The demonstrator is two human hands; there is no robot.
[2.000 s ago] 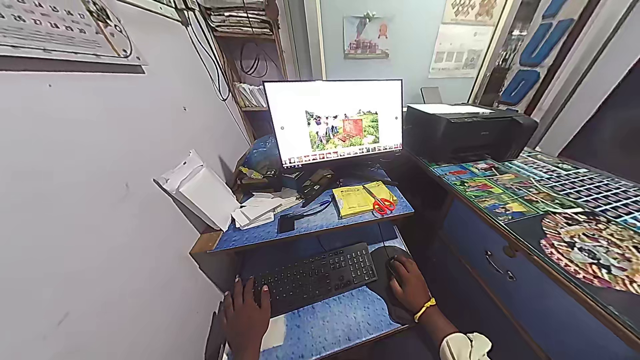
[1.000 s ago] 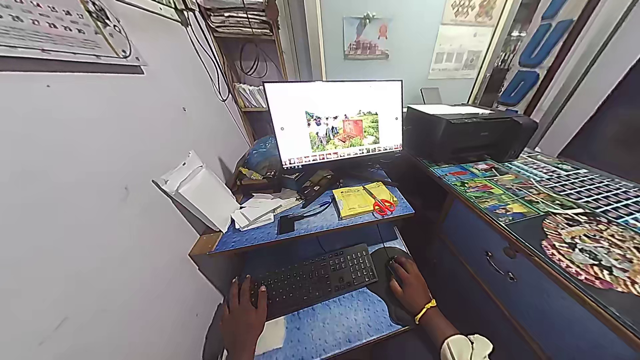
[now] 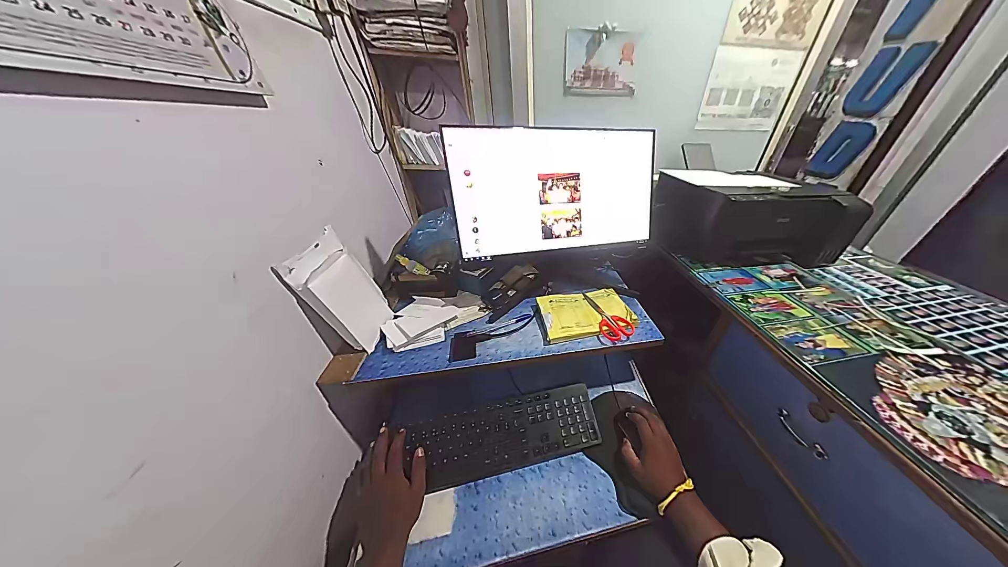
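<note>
My left hand (image 3: 394, 488) rests with spread fingers on the left end of a black computer keyboard (image 3: 504, 435). To the keyboard's right, my right hand (image 3: 654, 457), with a yellow band at the wrist, lies over a dark computer mouse (image 3: 628, 425) on a black mouse pad (image 3: 618, 472). Above them a monitor (image 3: 504, 197) shows a white screen with two small pictures. On the upper shelf, red-handled scissors (image 3: 614, 324) lie on yellow booklets (image 3: 568, 319).
White papers (image 3: 417, 323), a white packet (image 3: 339, 295) and a black cable (image 3: 508, 327) lie left on the upper shelf. A black printer (image 3: 764, 216) stands on the photo-covered counter (image 3: 835, 315) at right. The wall (image 3: 157, 276) runs close to my left hand.
The large single photo on the monitor has given way to two small pictures on white. Both hands stay in nearly the same places.
</note>
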